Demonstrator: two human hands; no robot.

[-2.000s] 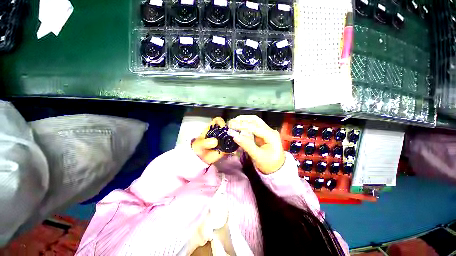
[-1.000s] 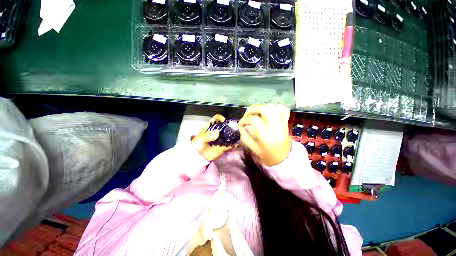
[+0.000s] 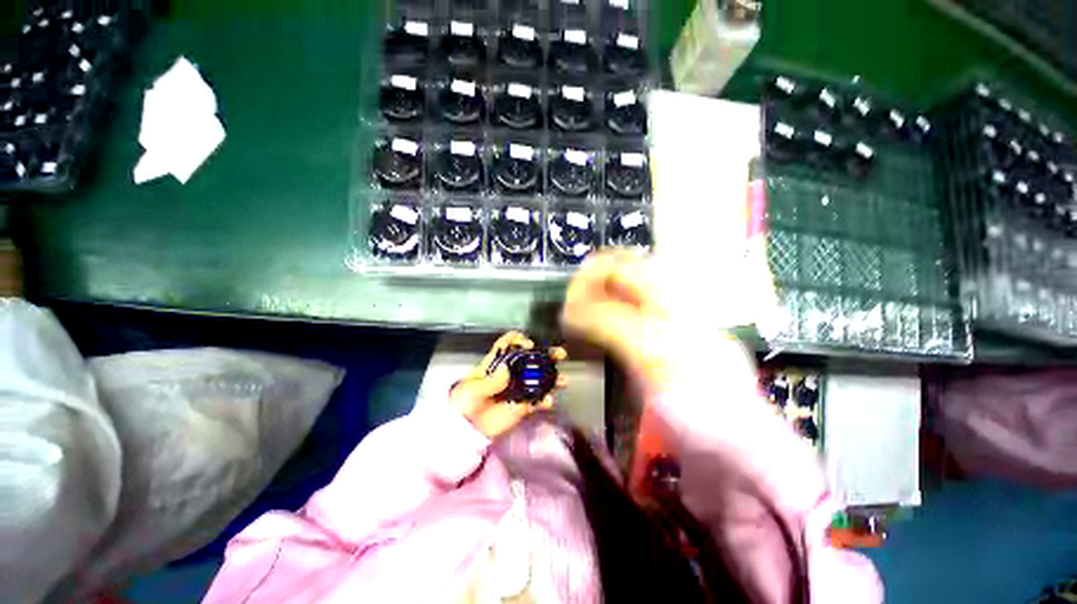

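Observation:
My left hand (image 3: 487, 399) holds a black lens unit (image 3: 530, 375) in front of my chest, and its glass flashes blue. My right hand (image 3: 614, 309) is blurred and stretched forward over the bench edge, beside the near right corner of the full clear blister tray (image 3: 364, 269). The blur hides whether its fingers hold anything. The full tray has rows of black units with white labels. The red parts tray (image 3: 650, 454) lies below the bench edge and is mostly hidden under my right sleeve.
A sheet (image 3: 709, 212) with a pink marker (image 3: 757, 208) lies right of the full tray. Beside it is a partly filled clear tray (image 3: 860, 254). A white bottle (image 3: 716, 45) stands behind. A crumpled wipe (image 3: 180, 120) lies left. A clipboard sheet (image 3: 872, 437) is right of the red tray.
My right hand has left the lens unit and moved forward to the bench edge. My left hand keeps the unit. The view has tilted up, showing more of the bench.

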